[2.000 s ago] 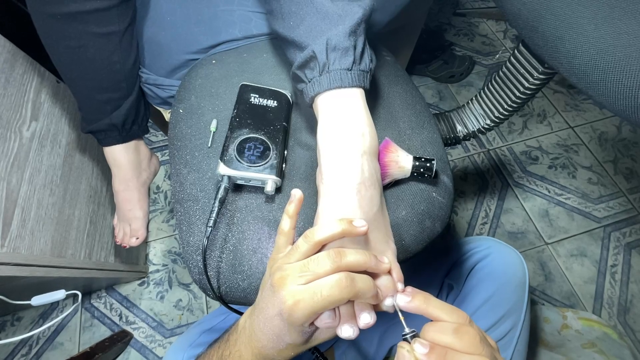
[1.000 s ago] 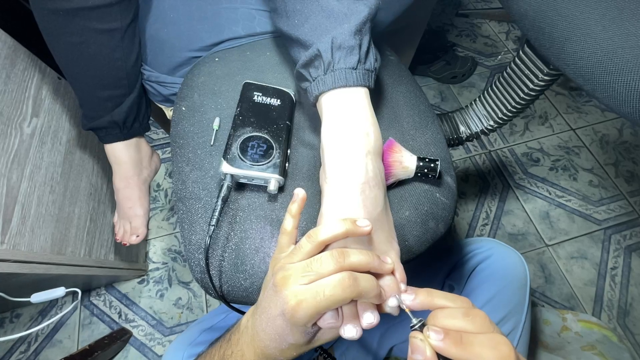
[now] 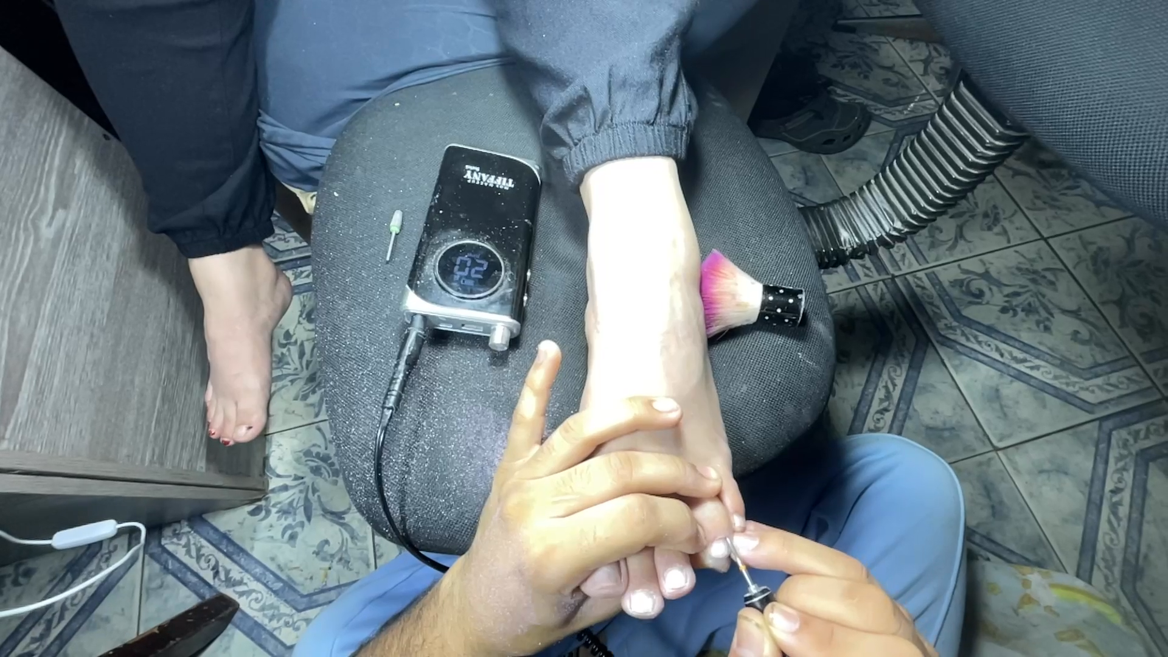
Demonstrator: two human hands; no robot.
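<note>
Another person's bare foot (image 3: 643,292) rests on a grey padded seat (image 3: 365,365), toes toward me. My left hand (image 3: 584,511) lies across its front and grips the toes. In my right hand (image 3: 812,593) is a nail drill handpiece (image 3: 757,598), mostly hidden by my fingers, its thin metal bit (image 3: 741,568) at the smaller toes; exact contact cannot be told. A black drill control unit (image 3: 474,237) with a lit display lies left of the foot, its cable running toward me. Beside it is a loose drill bit (image 3: 394,234). A pink-and-white dust brush (image 3: 748,297) lies right of the foot.
The person's other foot (image 3: 239,356) is on the tiled floor, near a grey wooden cabinet (image 3: 109,347). A ribbed black hose (image 3: 912,182) curves at the right under a dark chair (image 3: 1068,82). A white cable (image 3: 87,534) hangs at the lower left. Fine dust covers the seat.
My right hand and the handpiece have shifted slightly around the smaller toes. My left hand keeps its hold on the foot.
</note>
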